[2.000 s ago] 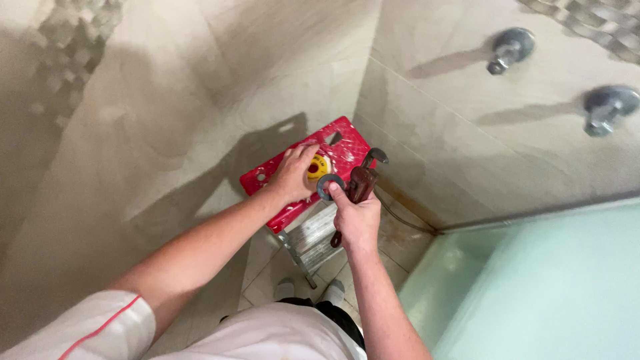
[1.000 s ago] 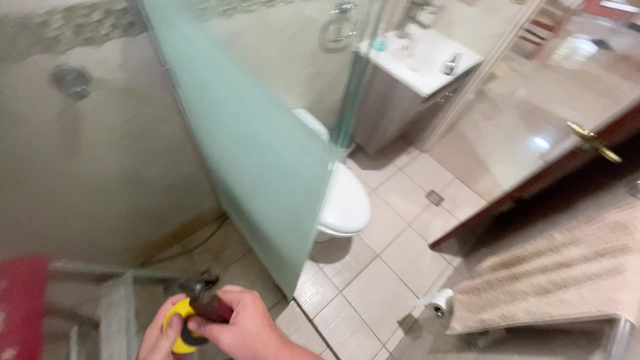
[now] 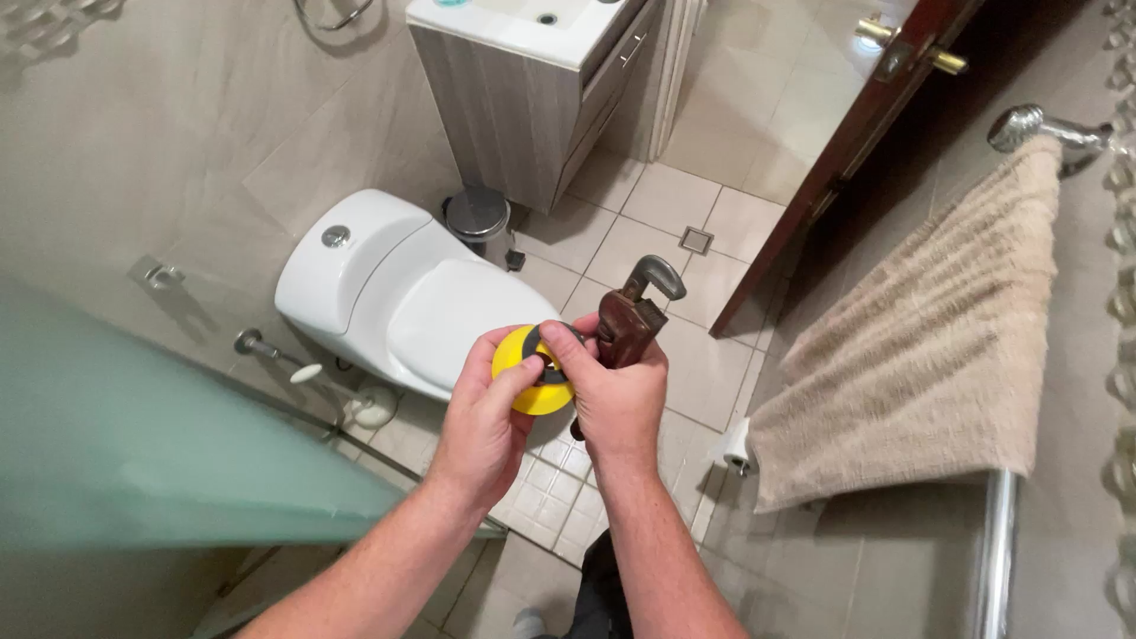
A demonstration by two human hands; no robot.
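Near the middle of the view, my left hand (image 3: 484, 426) grips a yellow ring-shaped piece (image 3: 541, 401), its thumb across the face. A dark grey ring (image 3: 555, 374) lies against the yellow piece, with my right thumb on its upper edge. My right hand (image 3: 621, 390) also holds a pipe wrench (image 3: 628, 324) with a worn reddish-brown body. The wrench's hooked jaw (image 3: 658, 273) sticks up past my fingers, and its handle end shows below the palm. My fingers hide much of both rings and of the wrench handle.
Beyond my hands stands a white toilet (image 3: 461, 302), with a pedal bin (image 3: 477, 213) and a vanity cabinet (image 3: 506, 106) behind it. A frosted glass panel (image 3: 160, 426) is at left. On the right are a wooden door (image 3: 821, 169), a beige towel (image 3: 923, 355) and a toilet roll (image 3: 735, 446).
The view has swung away from the red-topped step stool and wall fittings to the toilet and door. Both hands still hold the rings and wrench, now away from the stool.
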